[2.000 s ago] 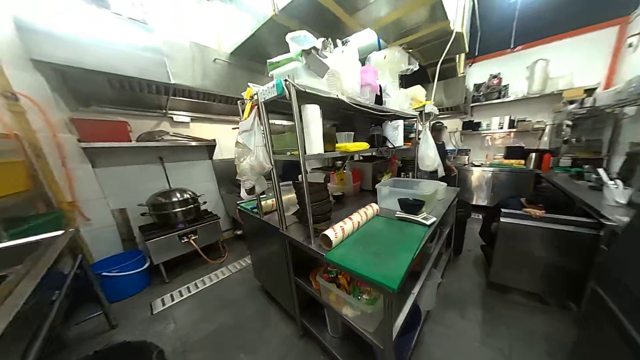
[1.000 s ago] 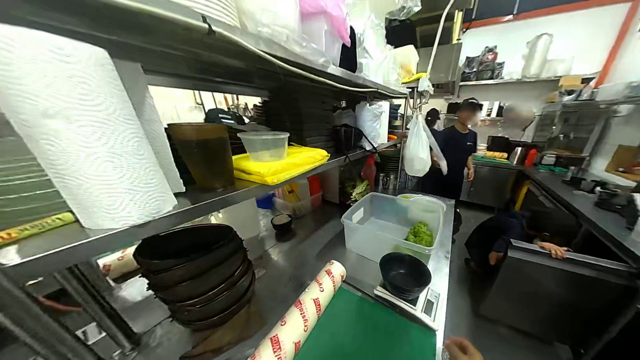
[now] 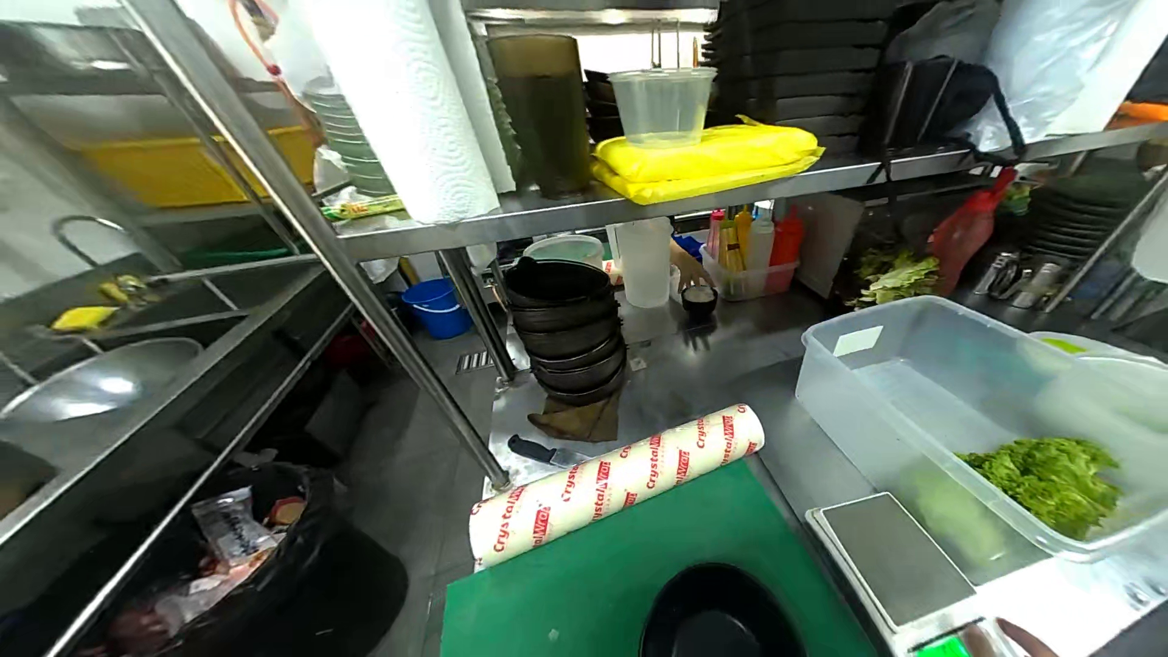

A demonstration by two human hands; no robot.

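Observation:
A black bowl [image 3: 721, 620] rests on the green cutting board [image 3: 584, 593] at the bottom, partly cut off by the frame edge. Right of the board lies a digital kitchen scale [image 3: 894, 561] with a bare grey platform and a lit green display. Fingers of my right hand [image 3: 1008, 639] are at the display, slightly blurred and spread; the palm is out of frame. My left hand is not in view. Beyond the scale stands a clear plastic tub [image 3: 849, 433] holding leafy green lettuce [image 3: 1049, 484]. A printed roll of cling wrap [image 3: 620, 484] lies across the board's far edge.
A knife [image 3: 543, 452] lies behind the roll, near stacked black bowls [image 3: 566, 333]. Another person's hand [image 3: 689, 269] is by a small bowl [image 3: 699, 299]. Overhead runs a steel shelf [image 3: 547, 219] with a slanted post [image 3: 338, 265]; a lined bin [image 3: 338, 557] stands at lower left.
The black bowl, on the scale one second ago, now sits on the green board. The view has come closer to the counter since the oldest frame and turned left since the last.

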